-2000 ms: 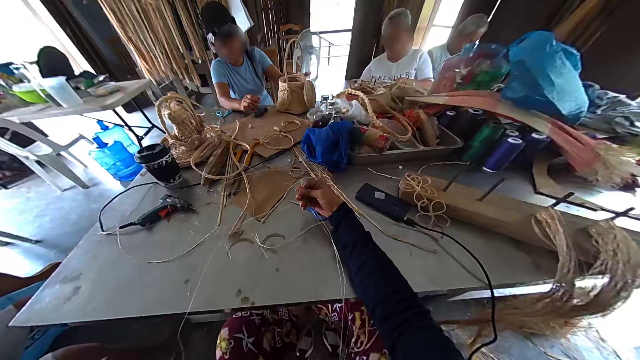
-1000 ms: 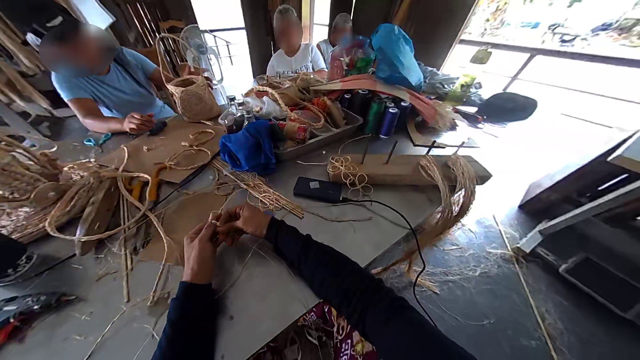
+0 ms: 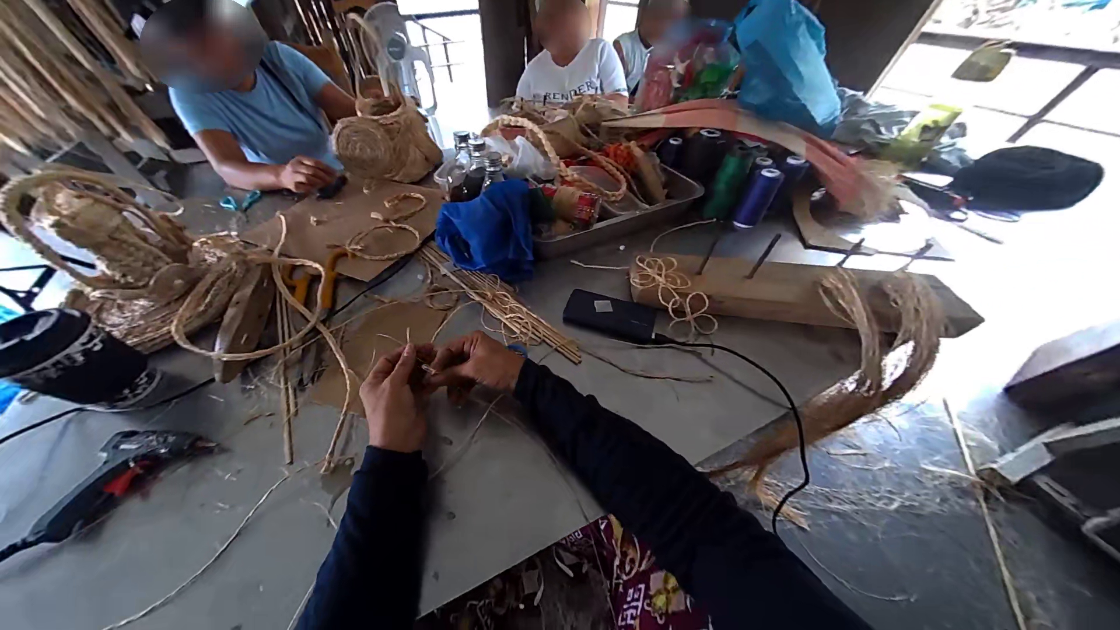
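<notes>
Both my hands meet above the near part of the grey table, fingertips pinched together on a thin natural-fibre strand. My left hand grips it from the left and my right hand from the right; the fingers hide most of the piece. Under and behind them lies a brown cardboard sheet. Thin reed sticks and loose cord lie just beyond my right hand. To the left are orange-handled pliers and a looped braided rope. A black power bank with a cable lies right of my hands.
A hot glue gun and a black container are at left. A wooden block with nails holds hanging fibre at right. Farther back stand a metal tray, a blue cloth, thread spools and a woven basket. Other people sit across the table.
My left hand, not seen two seconds ago, has come in beside my right by one second ago. The view has swung to the right since the first frame.
</notes>
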